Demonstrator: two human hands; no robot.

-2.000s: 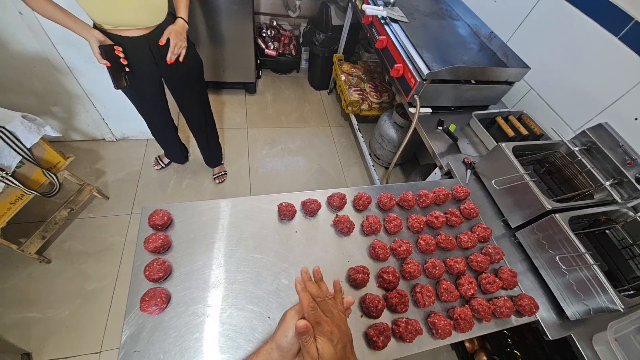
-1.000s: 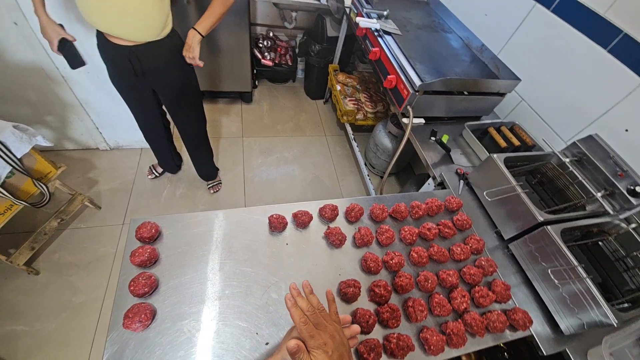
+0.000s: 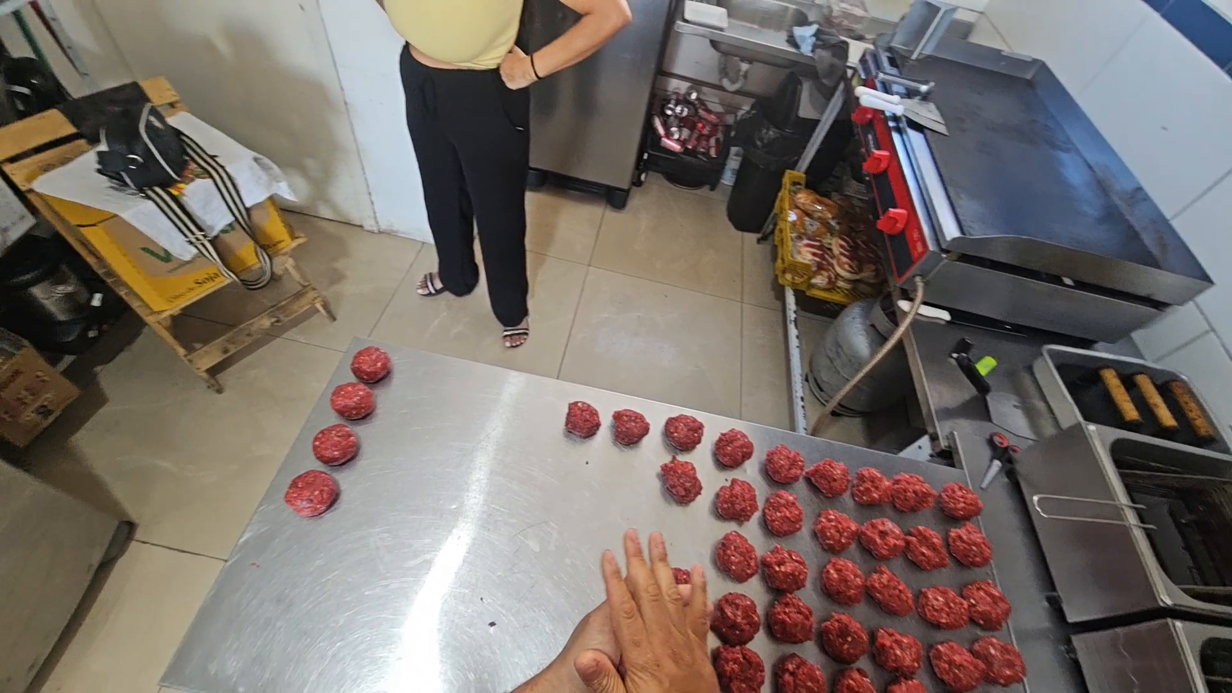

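My right hand (image 3: pixel 659 616) lies palm down across my left hand (image 3: pixel 589 643), its fingers stretched away from me over the steel table (image 3: pixel 423 539). What is between the palms is hidden. A bit of red ground meat (image 3: pixel 682 576) shows past the right fingers; whether it is held or rests on the table, I cannot tell. Rough ground-meat balls (image 3: pixel 736 618) stand in rows just right of my hands. The far row reaches left to a single ball (image 3: pixel 582 420). Several smoother meat balls (image 3: pixel 336 445) form a line along the table's left edge.
A person (image 3: pixel 467 173) stands beyond the table. At the right are a flat griddle (image 3: pixel 1020 154), a gas cylinder (image 3: pixel 852 356), red-handled scissors (image 3: pixel 999 457) and steel fryers (image 3: pixel 1088 520). A yellow crate (image 3: pixel 794 231) of packaged food and a wooden stand (image 3: pixel 260 337) with a bag are farther off.
The view has swung left. My hands stay together above the table. The person across it now has a hand on the hip, and the phone seen earlier is out of view.
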